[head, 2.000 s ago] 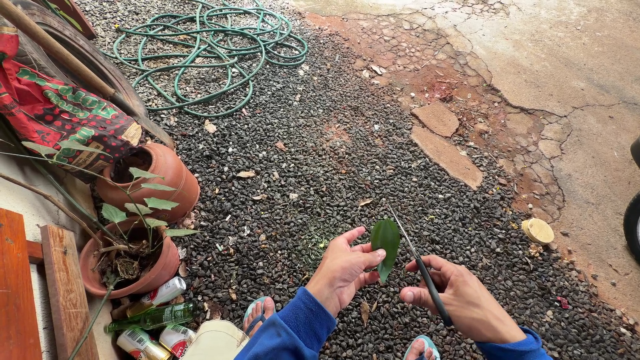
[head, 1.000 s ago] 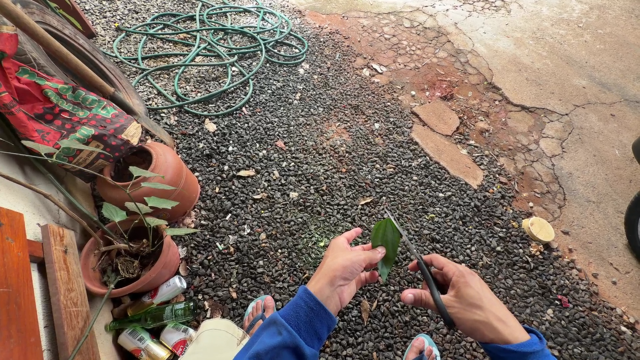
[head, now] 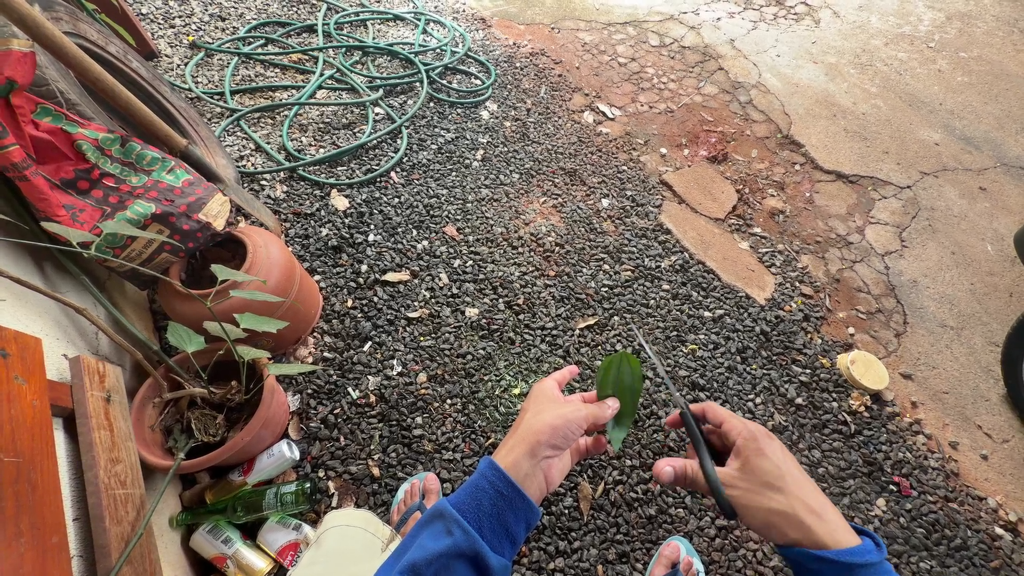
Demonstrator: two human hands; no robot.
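Observation:
A green leaf point(head: 620, 386) is pinched between the thumb and fingers of my left hand point(head: 560, 428), its tip pointing down. Just right of it, my right hand point(head: 740, 472) grips a pair of scissors point(head: 694, 432) by the black handle. The thin metal blades point up and to the left, beside the leaf's upper right edge; whether they touch it, I cannot tell. Dark gravel point(head: 480, 320) lies beneath both hands.
Two terracotta pots point(head: 276, 280), one with a leafy plant, stand at left near a red bag point(head: 96, 168) and a tire. Below them lie cans and a green glass bottle point(head: 256, 502). A green hose point(head: 320, 88) lies coiled at the top. Sandals show at the bottom.

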